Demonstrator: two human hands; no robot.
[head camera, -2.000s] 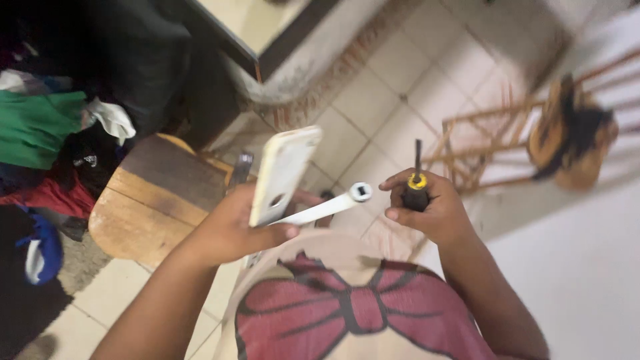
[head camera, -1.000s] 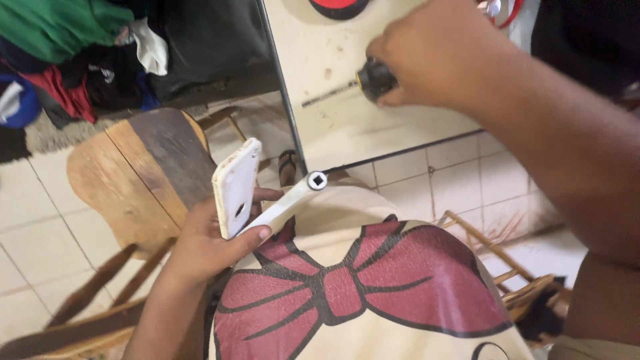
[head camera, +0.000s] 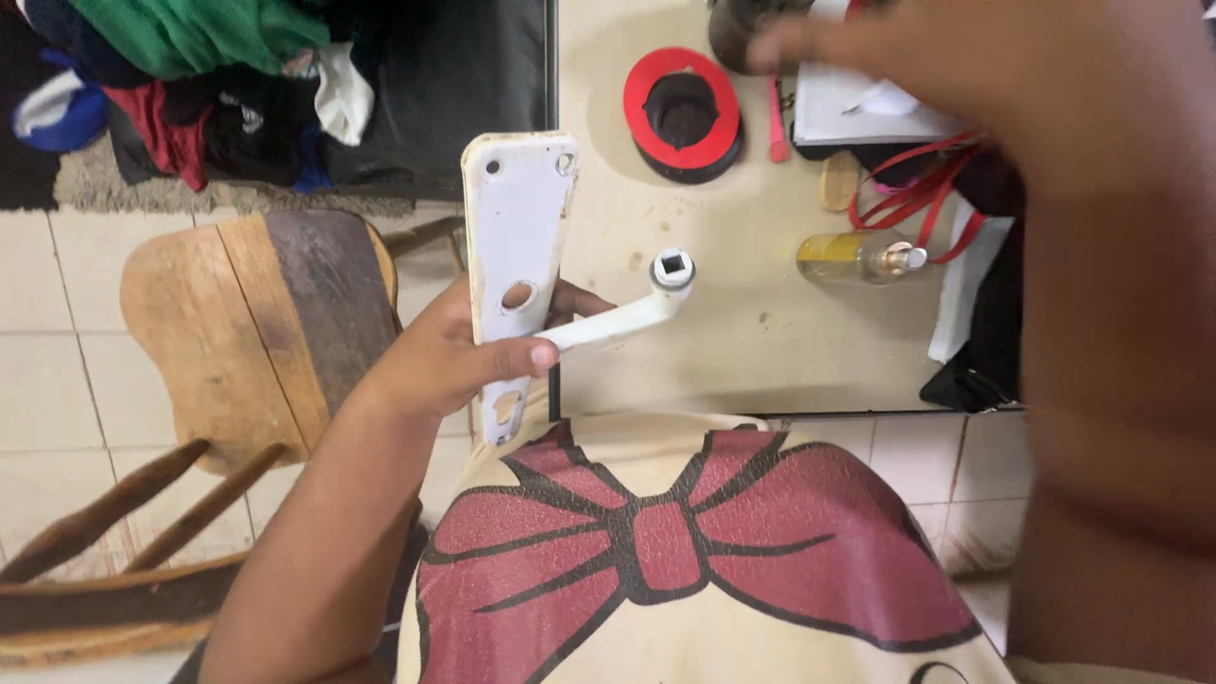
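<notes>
My left hand (head camera: 494, 351) holds two white parts together: an upright door handle backplate (head camera: 521, 228) with several holes and worn edges, and a lever door handle (head camera: 622, 318) whose square socket points up. The lever's free end reaches right, over the table's near edge. My right hand (head camera: 883, 57) is blurred at the top right, stretched across the table beside a dark rounded object (head camera: 746, 33). Its fingertips are near that object; whether they touch it or hold anything cannot be told. The screwdriver is not visible.
On the table (head camera: 722, 361) are a red and black round holder (head camera: 682, 114), a bottle of yellow liquid (head camera: 855, 258), a red strap (head camera: 912, 190), papers (head camera: 855, 109) and a black cloth item (head camera: 978, 366). A wooden chair (head camera: 228, 332) stands left, with clothes (head camera: 199, 38) beyond.
The screwdriver was in my right hand in both earlier frames and is now out of sight. That hand has reached farther over the table. My left hand still holds the plate and lever. The view has shifted.
</notes>
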